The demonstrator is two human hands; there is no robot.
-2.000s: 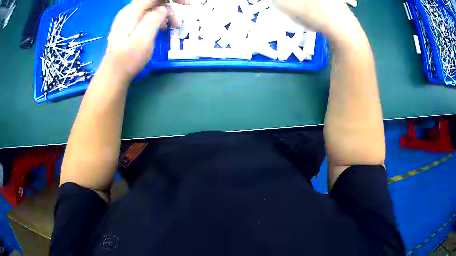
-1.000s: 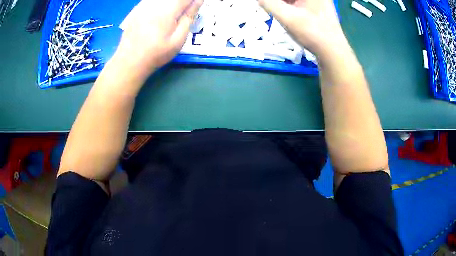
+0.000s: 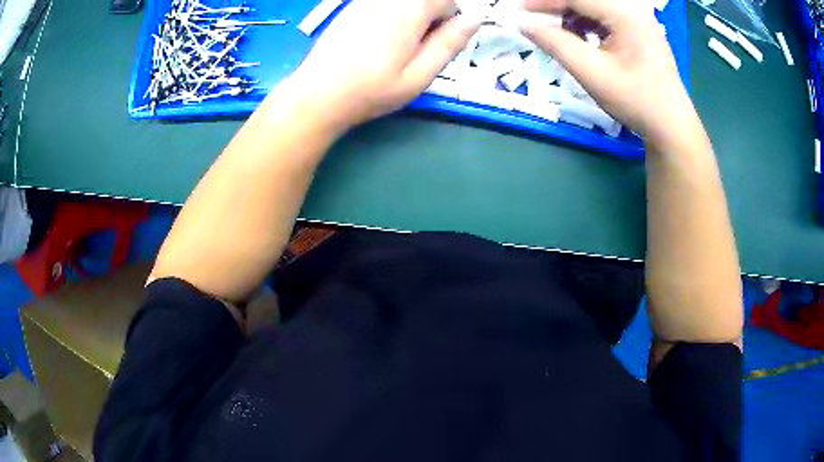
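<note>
My left hand [image 3: 388, 54] and my right hand [image 3: 614, 68] are over the large blue tray [image 3: 542, 135], cut off by the top edge. Their fingertips point at each other, a small gap apart, with fingers and thumbs bent. The glare and the white pieces behind hide whether they pinch anything. White sleeves [image 3: 506, 56] lie in a heap in the tray below. The smaller blue tray [image 3: 145, 77] on the left holds a tangled heap of leaded cores [image 3: 199, 59] with thin silver wires.
Loose white sleeves [image 3: 725, 52] lie on the green bench [image 3: 470, 171] right of the large tray, by a clear bag [image 3: 745, 16]. A blue bin edge is at the far right. Below the bench are red stools [image 3: 86, 239] and a cardboard box [image 3: 77, 334].
The view has turned and shifted, so the trays sit further right. Both hands have come closer together over the large tray, my left hand moving right from near the small tray.
</note>
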